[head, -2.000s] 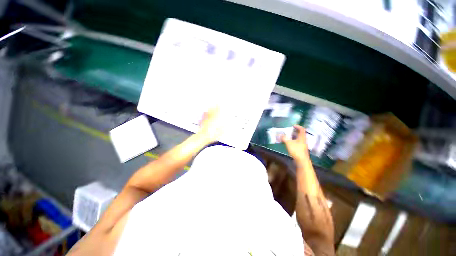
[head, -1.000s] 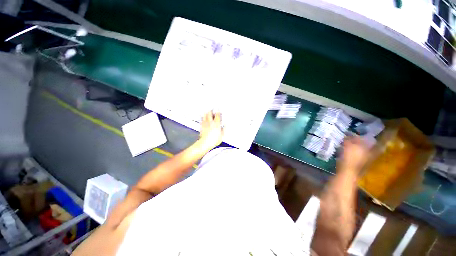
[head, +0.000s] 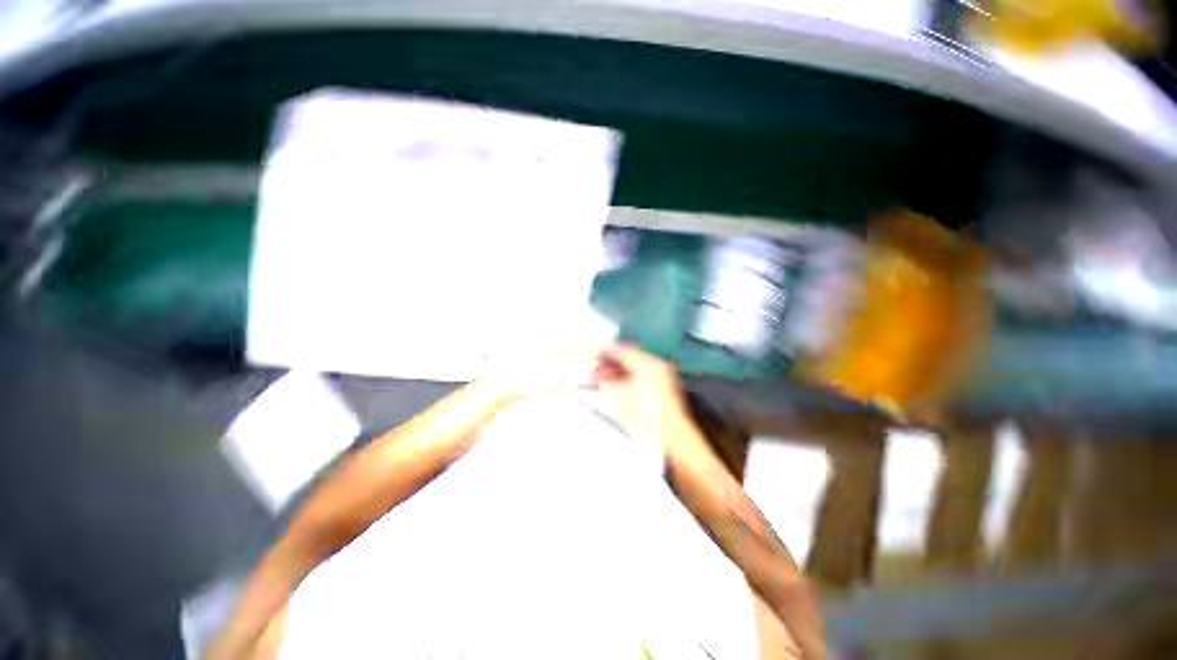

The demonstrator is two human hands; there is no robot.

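The view is blurred and overexposed. A large white foam box [head: 426, 245] sits on the green belt in front of me, its inside washed out. My left hand [head: 523, 374] is at the box's near edge, faint against the white. My right hand [head: 635, 377] is by the box's near right corner, close to my left hand, fingers bent. Whether either hand holds anything is hidden by glare and blur. Small white packets [head: 742, 294] lie in a stack on the belt to the right.
An open brown carton of orange-yellow pieces [head: 904, 316] stands right of the packets. A white square block [head: 293, 438] is below the belt at left. Brown cartons with white strips [head: 910, 490] are at lower right. A white bench [head: 723, 29] runs along the top.
My right hand has moved from beside the orange-filled carton back left to the foam box's near corner. The view has turned, so the box appears further left and more level.
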